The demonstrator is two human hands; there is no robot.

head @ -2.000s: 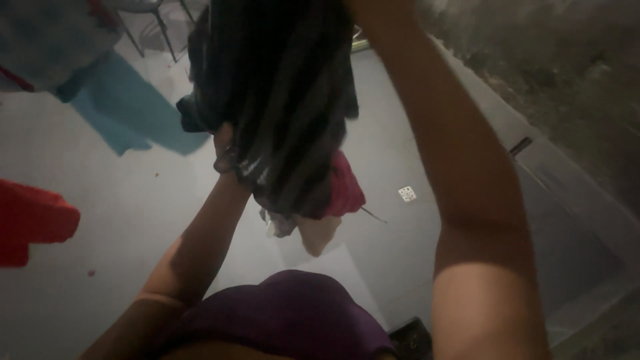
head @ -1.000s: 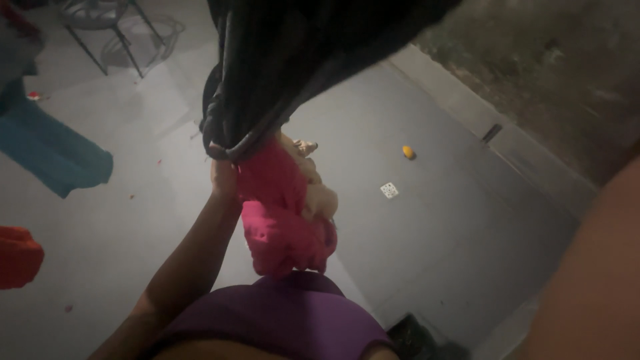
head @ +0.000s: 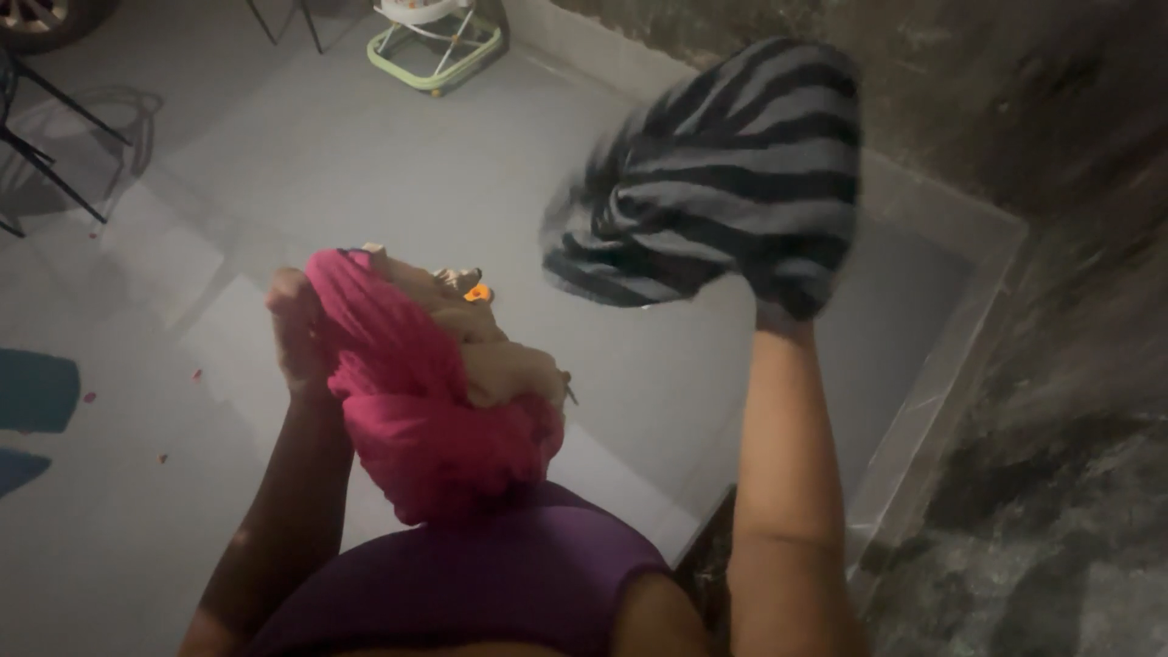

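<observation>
My left hand [head: 299,328] is raised at centre left, closed on a bunched pink cloth [head: 401,392]. A beige cloth [head: 511,370] is bundled against the pink one, and both hang in front of my purple top. At the upper right a black-and-grey striped cloth [head: 730,182] hangs in folds over my right hand [head: 785,310], whose fingers are hidden inside or behind it. The two hands are well apart. The striped cloth's left edge is blurred.
A baby walker with a green base [head: 436,68] stands on the grey floor by the wall. Metal chair legs [head: 55,173] and part of a car wheel [head: 41,18] are at upper left. Teal cloth [head: 36,391] shows at the left edge. A low kerb [head: 949,365] runs along the right.
The striped cloth has come away from the pink bundle and is now off to the right with my right hand. My left hand still holds the pink cloth. The view has shifted.
</observation>
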